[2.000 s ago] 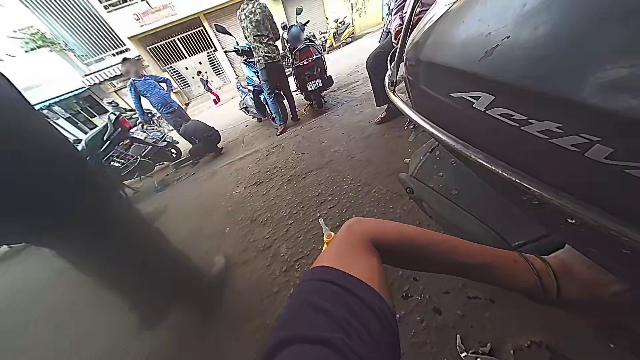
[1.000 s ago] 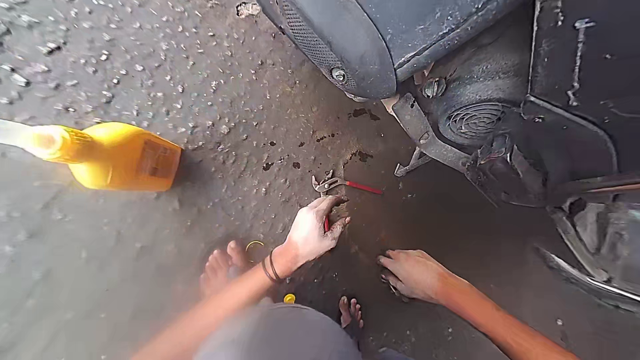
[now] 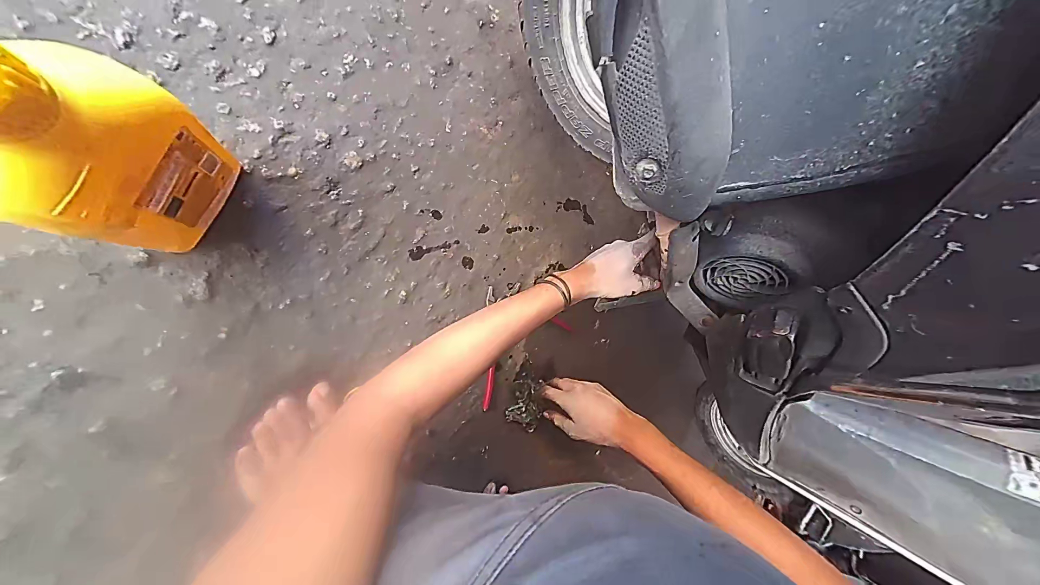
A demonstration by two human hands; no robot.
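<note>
My left hand [image 3: 621, 268], with dark bands at the wrist, reaches to the underside of a scooter beside the ribbed round engine cover [image 3: 743, 278]. Its fingers are curled against a part there; what they grip is hidden. Lower down, my right hand [image 3: 591, 412] is near the ground, its fingertips at a dark, crumpled clump [image 3: 526, 398], perhaps a rag. A red handle [image 3: 489, 387] lies left of that clump, and another red handle [image 3: 561, 323] shows below my left forearm. They seem to belong to pliers, largely hidden by that arm.
A yellow plastic bottle [image 3: 106, 154] stands at the upper left on rough, stony ground. The scooter's tyre [image 3: 561, 89] and dark body panels [image 3: 845, 89] fill the right side. Dark wet spots [image 3: 431, 250] mark the ground. My bare foot [image 3: 280, 435] is at lower left.
My left hand has moved from above the ground, where it held something red, to the scooter's underside. My right hand now touches the dark clump. The view swung down strongly from the street.
</note>
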